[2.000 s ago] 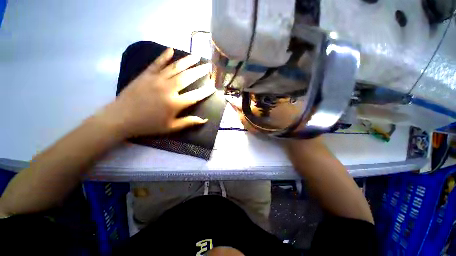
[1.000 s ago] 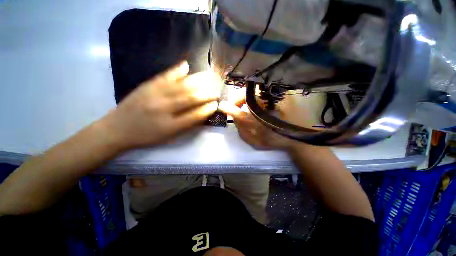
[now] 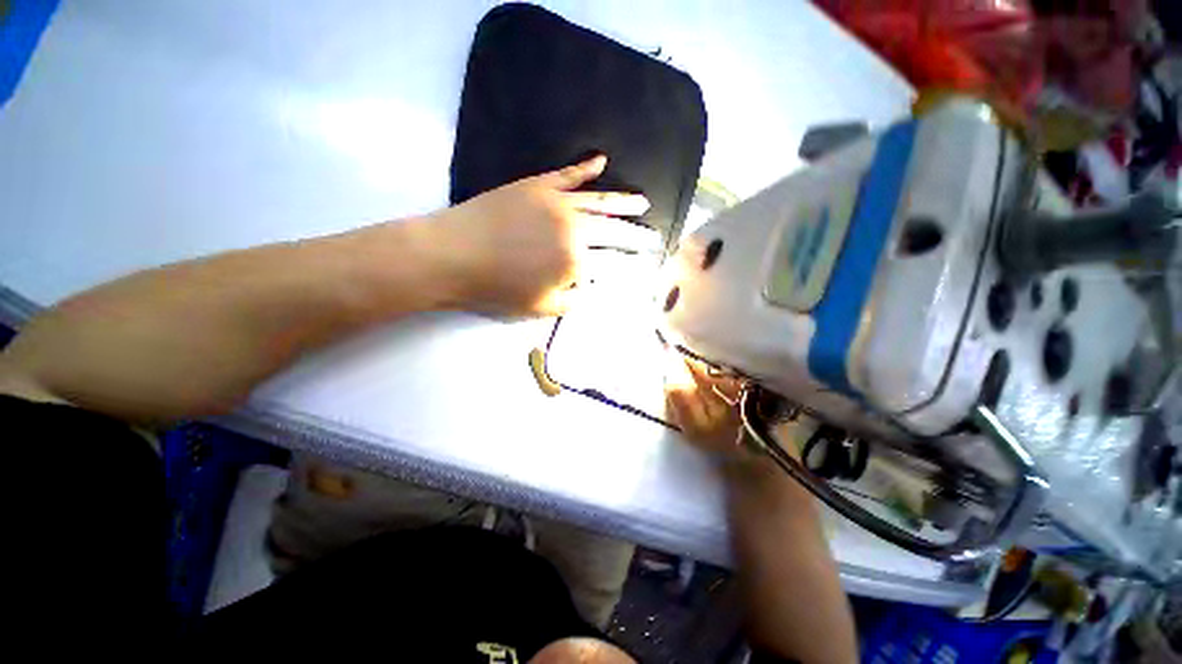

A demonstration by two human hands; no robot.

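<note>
A dark fabric panel (image 3: 570, 110) with rounded corners lies flat on the white table, left of the sewing machine head (image 3: 856, 260). My left hand (image 3: 551, 240) lies on the panel's lower part with fingers spread, pressing it down rather than gripping it. The lamp glare washes out its lower fingers. My right hand (image 3: 706, 402) is at the needle area, partly behind the machine head; its fingertips are in glare, and I cannot tell whether they hold anything. The needle and presser foot are not clearly visible.
Black scissors handles (image 3: 834, 453) lie on the machine bed right of my right hand. A curved metal guard (image 3: 1011, 519) stands at the machine's lower right. A blue crate (image 3: 927, 636) is below the table edge (image 3: 428, 467). Red material (image 3: 946, 46) is behind the machine.
The view has turned and shifted, showing the machine head from outside. The panel now extends farther up and away from me. My left hand has its fingers spread on the panel's lower part.
</note>
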